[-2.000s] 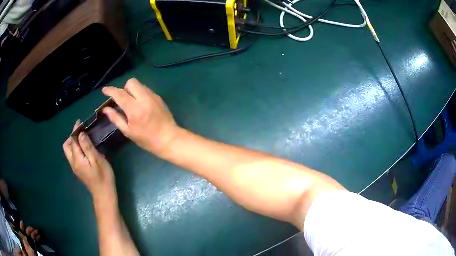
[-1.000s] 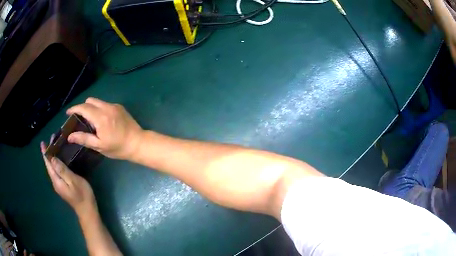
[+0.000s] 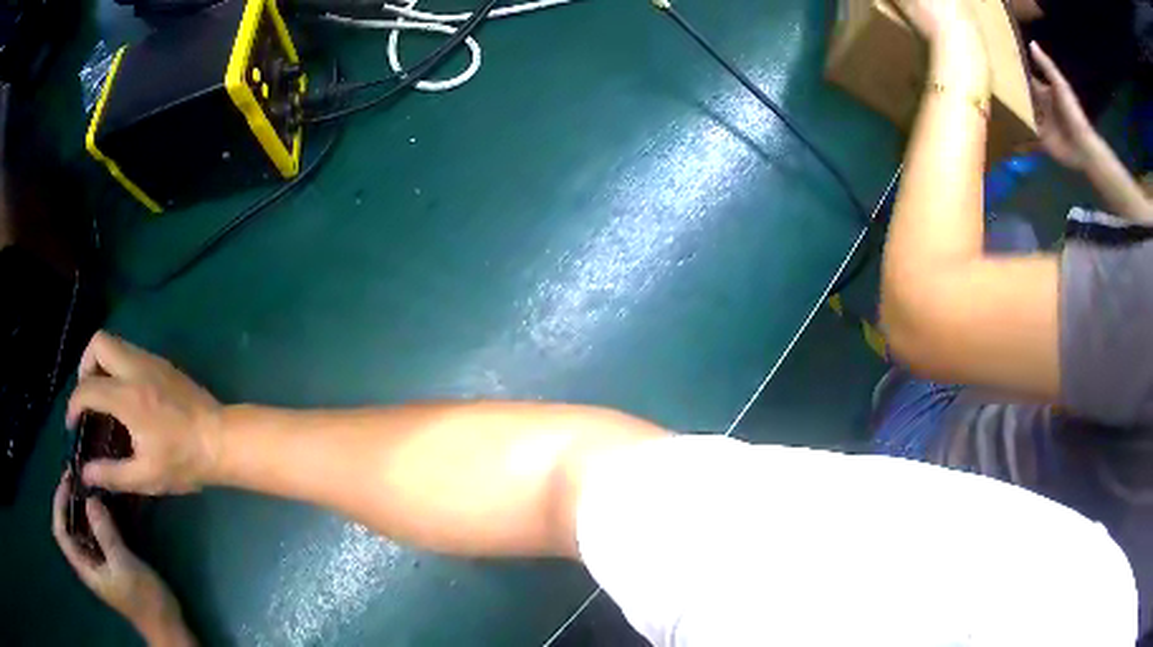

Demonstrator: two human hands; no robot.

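Note:
A small dark retail box point(image 3: 106, 437) is at the far left of the view, on or just above the dark-green bench top. My right hand point(image 3: 149, 423) grips its upper part, with the thumb on the near face and fingers over the far edge. My left hand point(image 3: 116, 569) holds its lower end. The fingers cover much of the box, and its lid and inside are too dark to make out.
A black case with yellow edges point(image 3: 190, 108) and cables stands at the upper left. A large black cabinet point(image 3: 32, 341) is at the left edge. At right, a coworker's arm point(image 3: 961, 253) reaches to a brown carton point(image 3: 872, 57). A black cable point(image 3: 771, 108) crosses the bench.
The view has swung right, so bench things and my hands sit further left. The box looks more upright and is more covered by my fingers. A coworker's arms and carton have come into view.

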